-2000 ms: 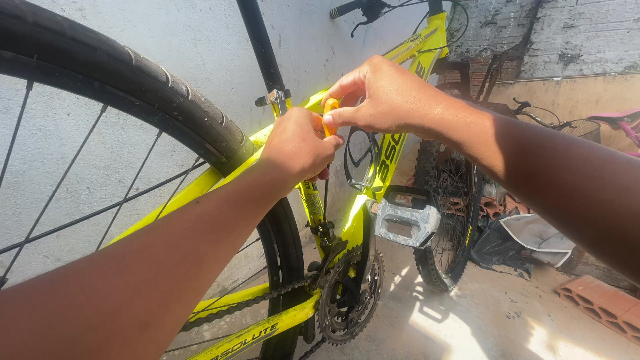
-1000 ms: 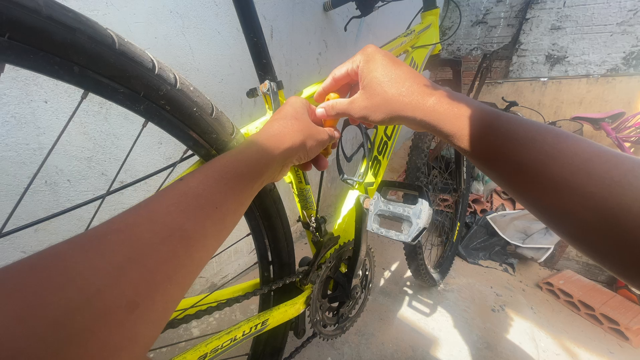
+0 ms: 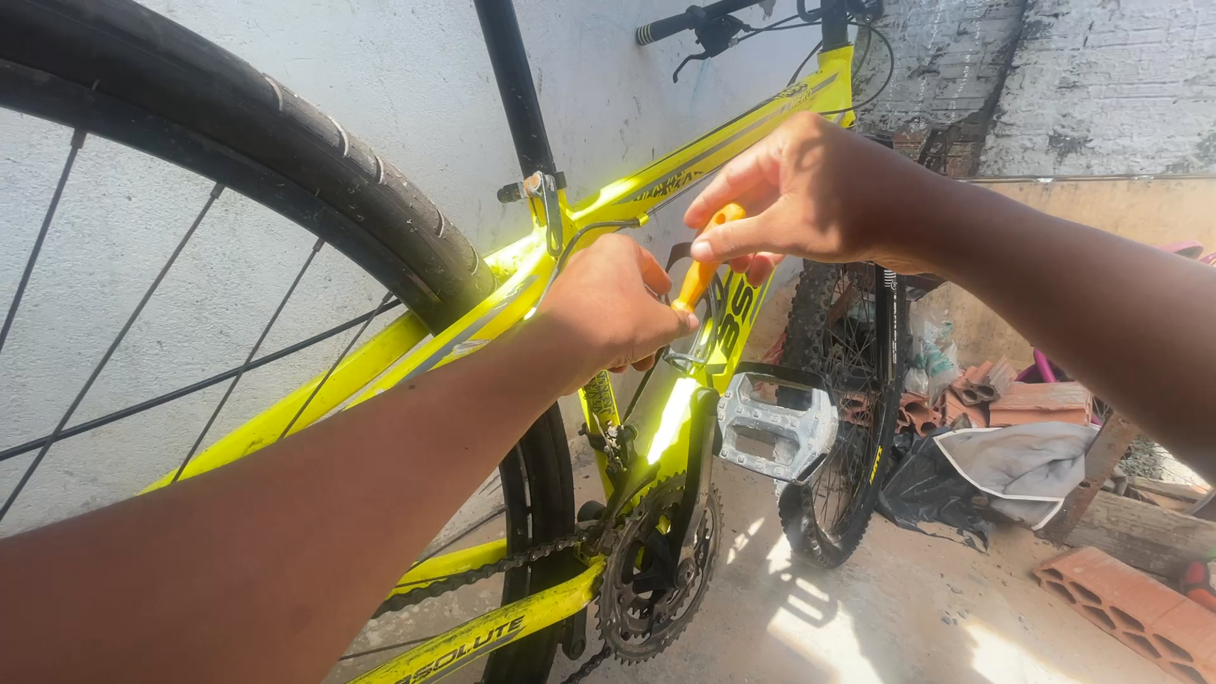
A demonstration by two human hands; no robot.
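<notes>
My right hand (image 3: 793,195) grips an orange tool handle (image 3: 703,261), probably a screwdriver's, between thumb and fingers. The handle slants down to my left hand (image 3: 617,304), whose fingertips close around its lower end in front of the yellow bicycle frame (image 3: 698,176). Any shaft or tip is hidden by my left hand. Just left and above are the seat clamp (image 3: 543,188) and the black seat post (image 3: 513,85). Below my hands are the bottle cage (image 3: 686,361), the grey pedal (image 3: 779,426) and the chainrings (image 3: 660,570).
The rear wheel's tyre (image 3: 313,142) fills the upper left, against a white wall (image 3: 399,57). The knobbly front tyre (image 3: 807,513), a black plastic bag (image 3: 936,489) and hollow clay bricks (image 3: 1130,608) stand to the right. A handlebar grip (image 3: 665,28) is at the top.
My right hand has moved up and away from my left, and more of the orange handle shows between them.
</notes>
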